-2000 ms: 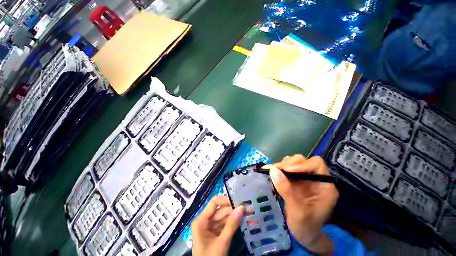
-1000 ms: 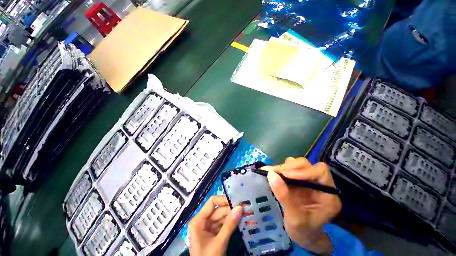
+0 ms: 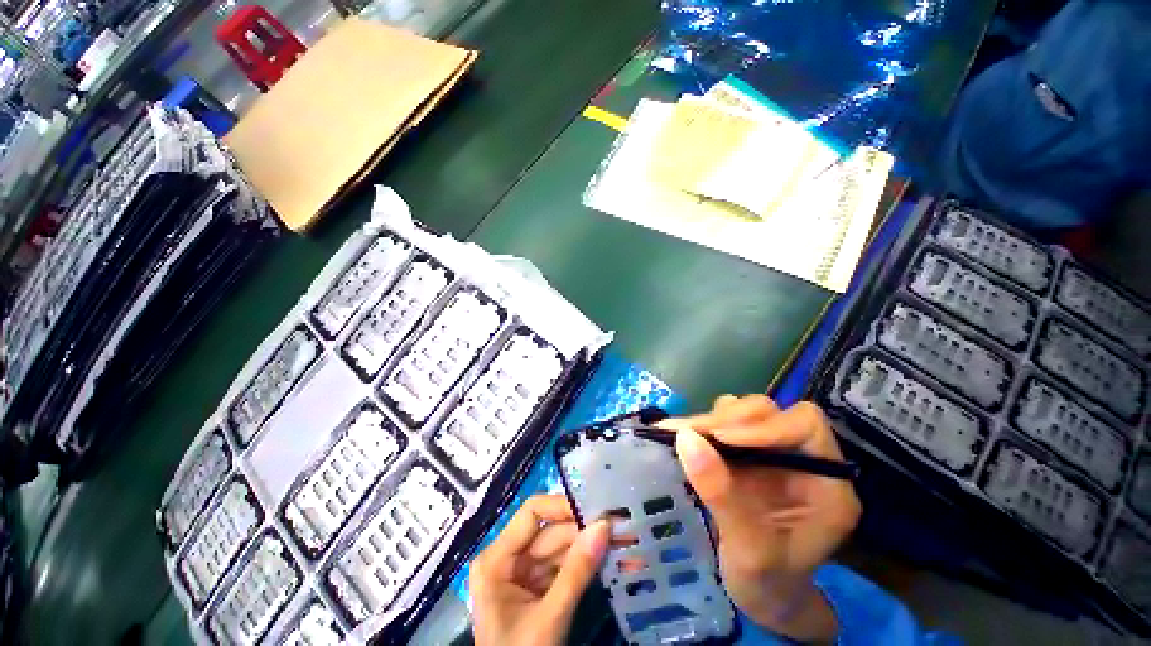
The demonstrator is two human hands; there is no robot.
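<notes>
A grey phone housing with a black edge and rows of slots stands tilted at the bottom centre. My left hand holds it by its left edge, thumb on the slotted face. My right hand holds dark tweezers like a pen, their tip at the top end of the housing. Any small piece at the tip is too small to tell. A blister tray with housings in its pockets lies left of my hands; one pocket shows no housing. A blue liner sheet shows at the tray's near edge.
A second blister tray of housings lies at the right. Yellow and cream sheets and crumpled blue film lie beyond. A tan cardboard sheet and a tray stack are at the left. A person's blue sleeve is at the upper right.
The top of the housing has shifted slightly left, and the tweezer tip has moved slightly left with it. Both hands keep their hold.
</notes>
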